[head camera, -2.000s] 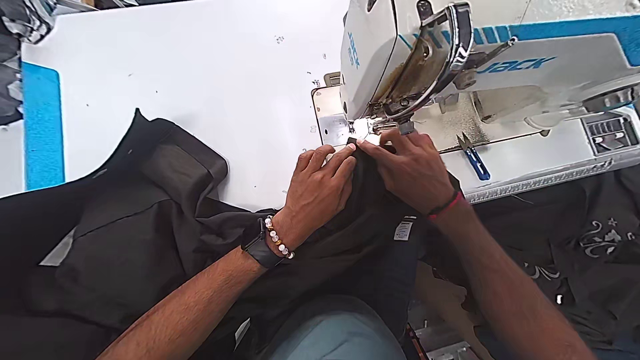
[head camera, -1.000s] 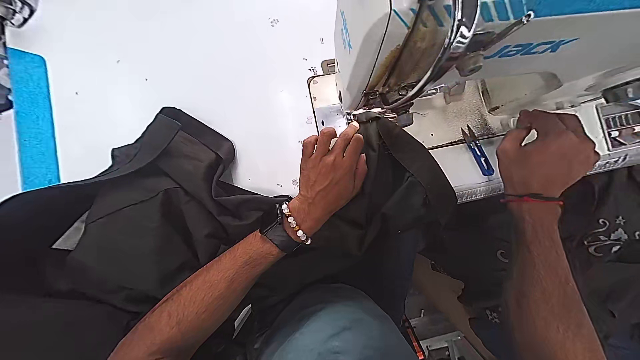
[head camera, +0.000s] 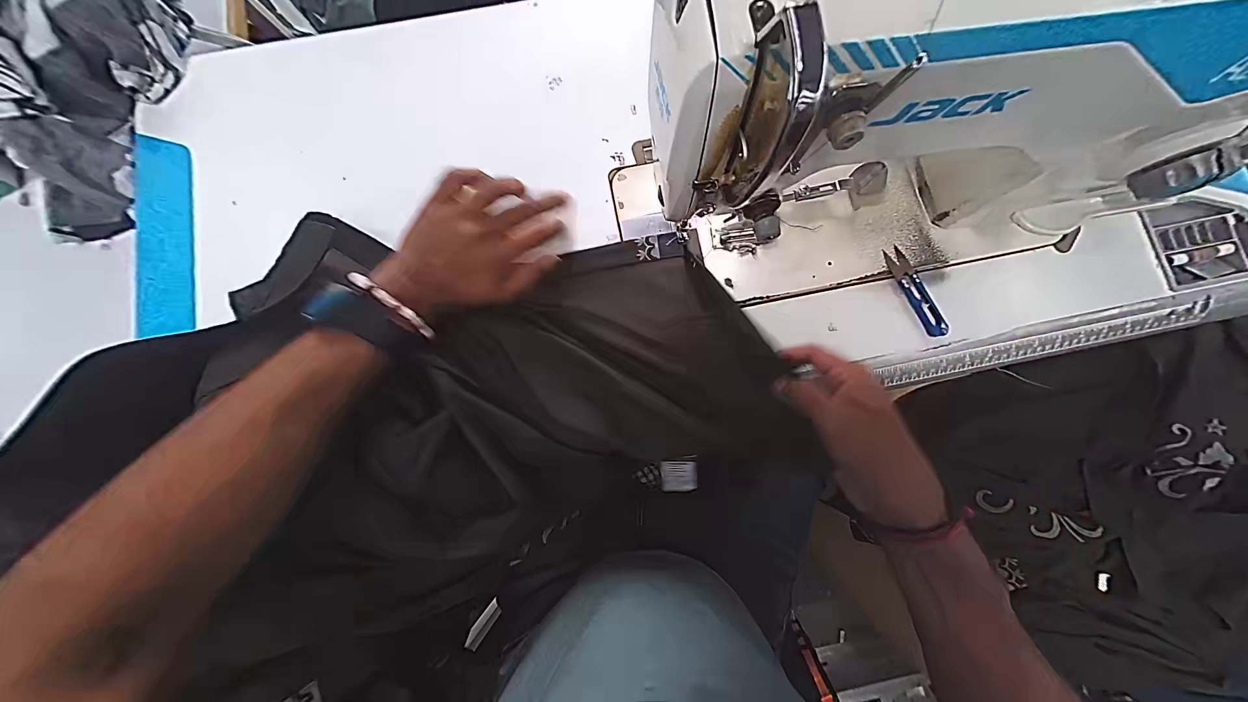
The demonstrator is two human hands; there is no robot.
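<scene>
A black fabric garment (head camera: 585,390) lies over the front of the table and my lap, its upper edge running to the needle area of a white and blue Jack sewing machine (head camera: 955,107). My left hand (head camera: 483,239), blurred, is over the garment's upper edge left of the needle, fingers spread, holding nothing that shows. With thumb and fingers my right hand (head camera: 838,400) pinches the garment's right edge, below the machine bed. A small white label (head camera: 679,476) shows on the cloth between the hands.
Blue-handled thread snips (head camera: 916,292) lie right of the needle, near a ruler strip (head camera: 1043,341) along the table's edge. A small parts tray (head camera: 1199,244) sits at far right. Dark embroidered cloth (head camera: 1102,487) hangs below; grey patterned fabric (head camera: 78,107) is at upper left.
My right hand has come back from beside the snips and taken hold of the garment's edge. My left hand has moved left from the needle area. The cloth is spread wider.
</scene>
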